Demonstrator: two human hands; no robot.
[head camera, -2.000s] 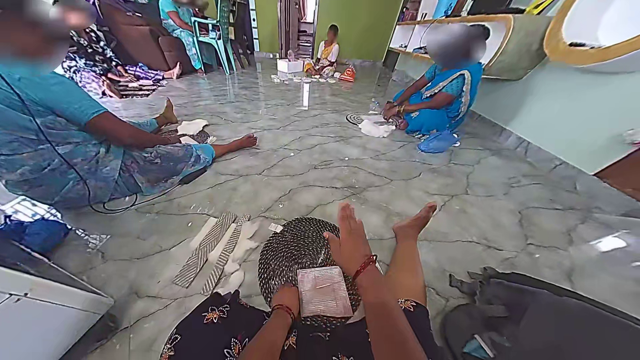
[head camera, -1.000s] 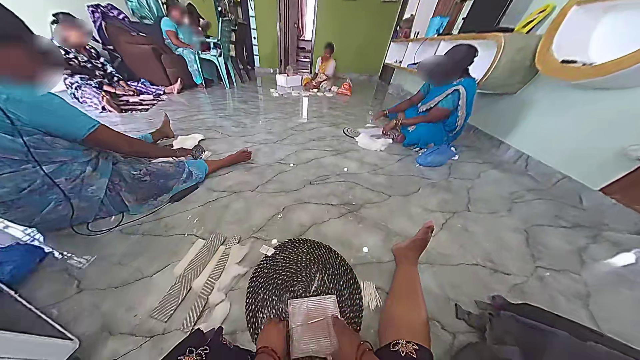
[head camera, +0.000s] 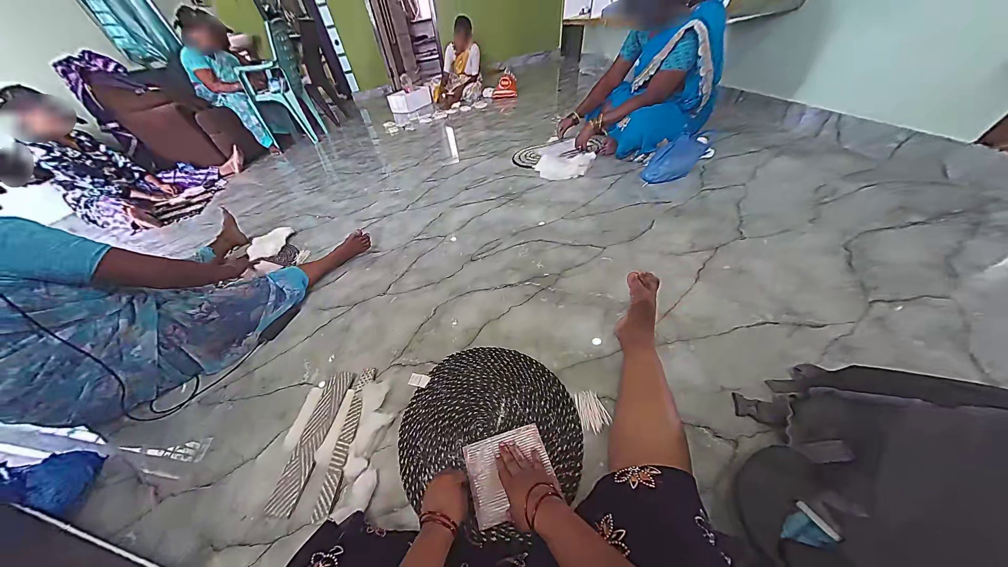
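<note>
A round black-and-white woven mat (head camera: 488, 386) lies on the floor between my legs. On its near part rests a pale rectangular piece with fine parallel ridges (head camera: 484, 476). My right hand (head camera: 526, 480) lies on top of this piece, fingers spread forward. My left hand (head camera: 446, 496) is at the mat beside the piece's left edge, fingers curled; whether it grips anything is hidden. Striped fabric strips (head camera: 313, 449) and white cotton-like pieces (head camera: 364, 425) lie left of the mat. A bundle of thin white sticks (head camera: 592, 412) touches or nearly touches the mat's right side.
Grey marble floor (head camera: 488, 291) surrounds the mat. A person (head camera: 142, 315) sits at left with legs outstretched; another in blue (head camera: 661, 87) sits farther off at right. Dark cloth (head camera: 890, 449) lies at right, a blue bag (head camera: 59, 480) at left. Others sit at the back.
Two seconds ago my right hand was raised above the ridged piece; now it lies flat on it. One second ago both hands were at the piece's near edge. The view has shifted.
</note>
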